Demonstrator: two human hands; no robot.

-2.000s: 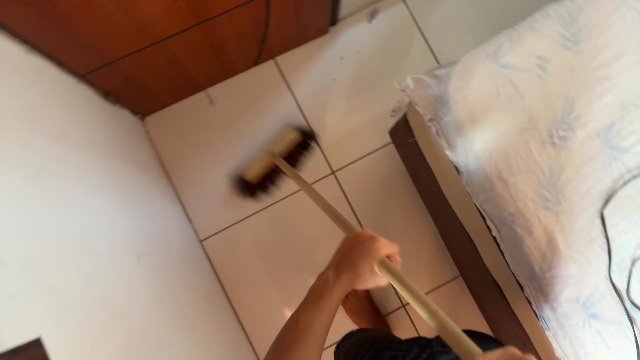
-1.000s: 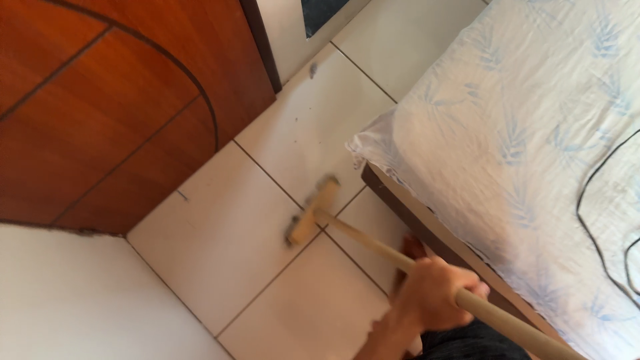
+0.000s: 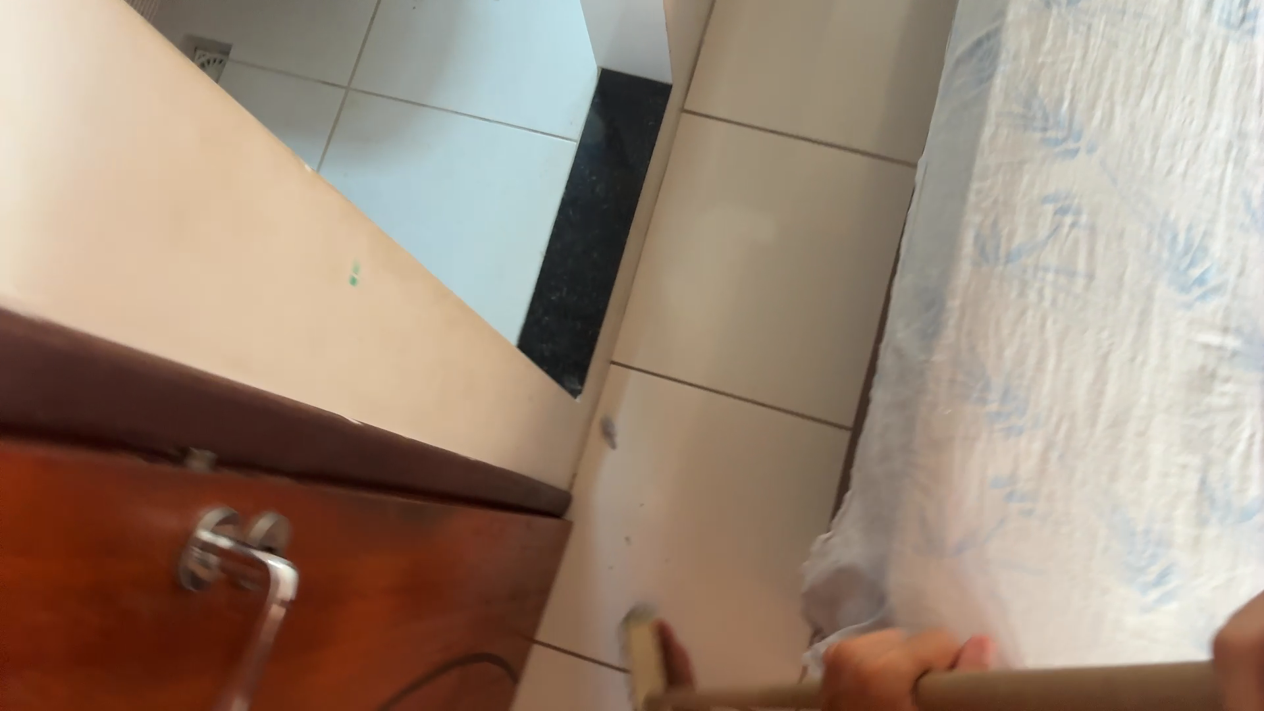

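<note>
A broom with a pale wooden handle (image 3: 1066, 688) lies low across the view, its block-shaped head (image 3: 647, 657) on the floor at bottom centre, partly cut off by the frame. My left hand (image 3: 889, 671) is closed around the handle beside the bed's corner. At the right edge my right hand (image 3: 1239, 652) shows only in part, wrapped on the upper handle. A small grey tuft of debris (image 3: 608, 432) and several dark specks lie on the tiles ahead of the broom head. A blurred reddish-brown shape beside the head cannot be made out.
A bed with a white, blue-leaf-patterned sheet (image 3: 1106, 346) borders the tiled floor (image 3: 750, 257) on the right. Left are a wooden door (image 3: 415, 583) with a metal handle (image 3: 267, 573), a pale wall (image 3: 296, 276), and a black stone threshold (image 3: 597, 227) to another tiled room with a drain (image 3: 209, 61).
The view has swung toward the doorway, bringing in the threshold and door handle. Both hands appear on the broom handle two seconds ago and now; the broom head has moved across the floor.
</note>
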